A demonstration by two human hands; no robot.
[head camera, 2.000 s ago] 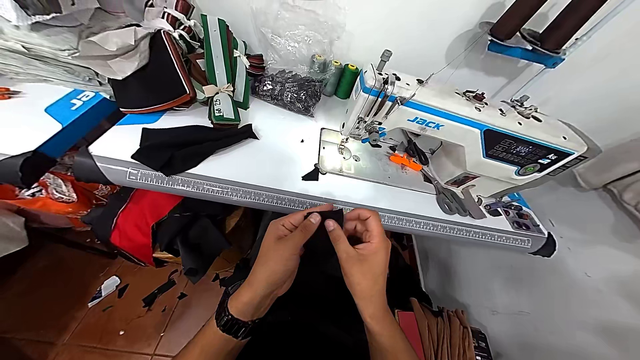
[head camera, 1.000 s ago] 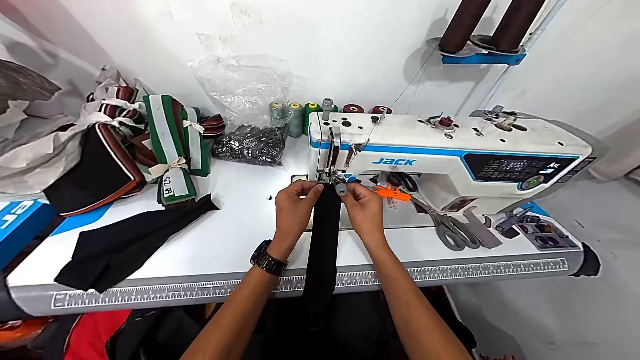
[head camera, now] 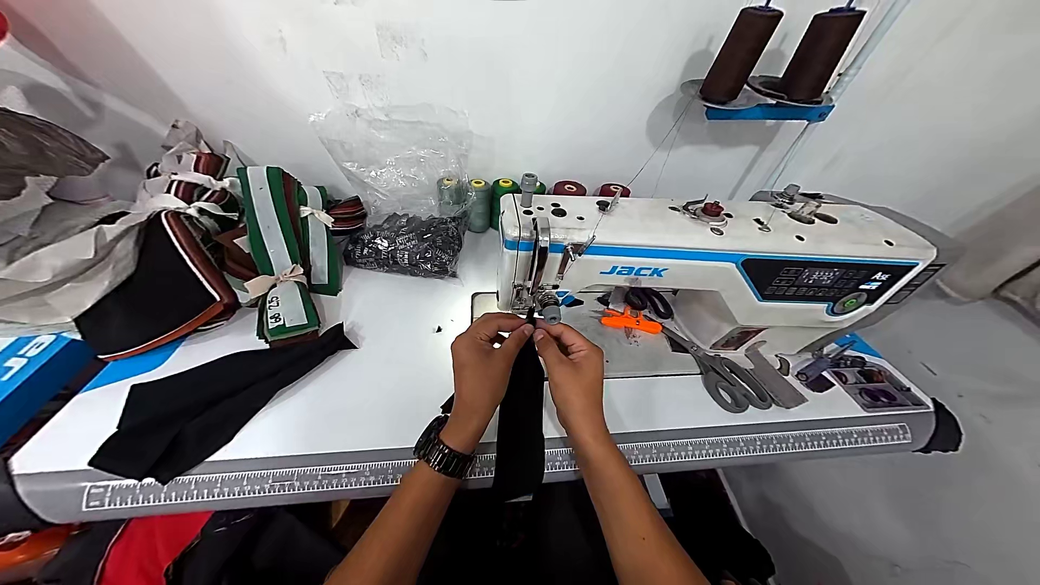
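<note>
A narrow black fabric strip [head camera: 520, 431] runs from the needle area of the white Jack sewing machine [head camera: 634, 252] down over the table's front edge. My left hand [head camera: 487, 366] pinches the strip's upper end between thumb and forefinger, just in front of the presser foot. Close beside it, my right hand [head camera: 571, 370] pinches the same end from the right. The fingertips of both hands nearly touch. Whether the fabric lies under the foot is hidden by the fingers and machine head. Another black fabric piece [head camera: 211, 406] lies flat on the table to the left.
Orange thread snips [head camera: 631, 322] and grey-handled scissors [head camera: 723, 382] lie under and before the machine arm. An accessory tray [head camera: 881, 386] sits at right. Tied fabric bundles [head camera: 280, 252] and a plastic bag of dark labels [head camera: 406, 244] stand at back left. Thread cones [head camera: 741, 57] hang above.
Two seconds ago both hands held black fabric at the table's front edge; they have since moved up to the machine's needle area with the strip. The view has shifted as well.
</note>
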